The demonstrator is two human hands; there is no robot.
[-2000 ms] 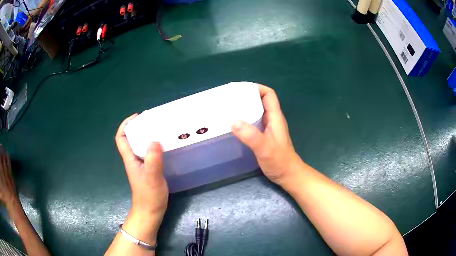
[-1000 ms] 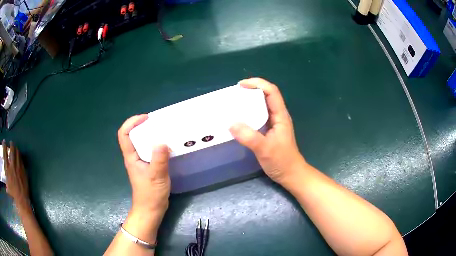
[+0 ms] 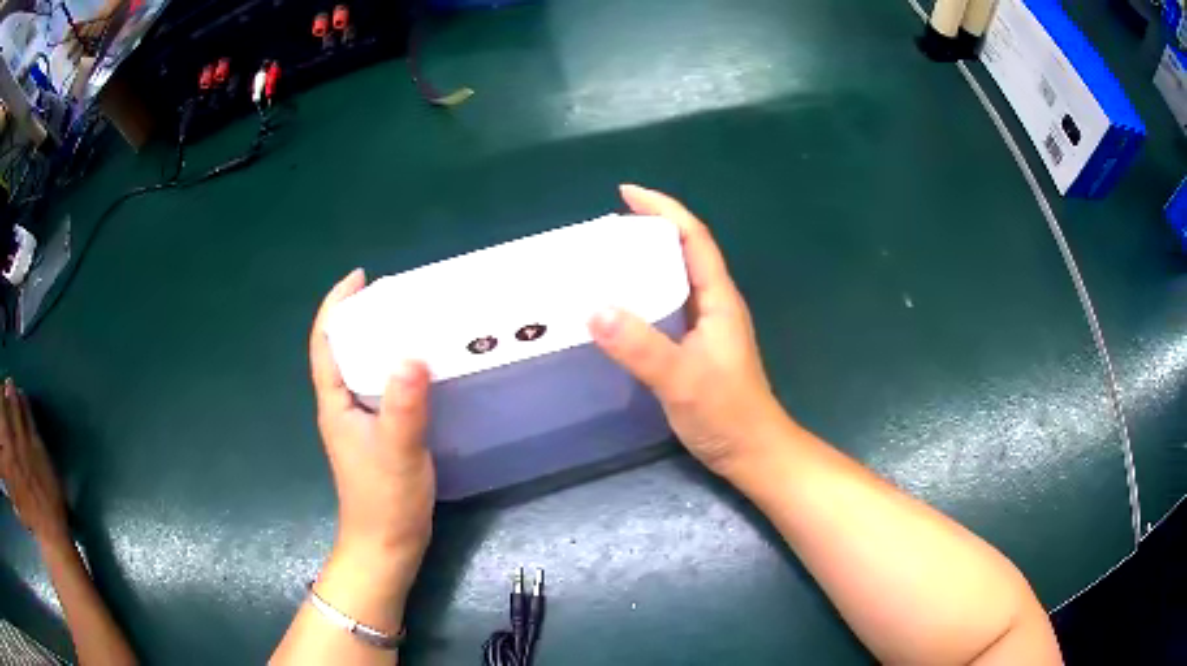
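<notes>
The white housing (image 3: 521, 280) sits on top of the translucent body (image 3: 547, 423), with a thin line between them. The two small dark-reddish ovals (image 3: 506, 340) are side by side near the housing's front edge. My left hand (image 3: 378, 416) grips the left end, thumb at the front edge and fingers behind. My right hand (image 3: 696, 345) grips the right end, thumb on the housing's front edge and fingers round the far side. The body's underside and the appliance's far side are hidden.
The black cord (image 3: 521, 618) with two metal tips lies near the front edge. Another person's hand (image 3: 29, 462) is at far left. The black terminal unit (image 3: 286, 59) is top left. A blue and white carton (image 3: 1061, 98) and cream posts (image 3: 959, 20) are top right.
Since one second ago, the housing has moved slightly up and left, and the fingertips of both my hands stand out more at its far side. The other person's hand has shifted left.
</notes>
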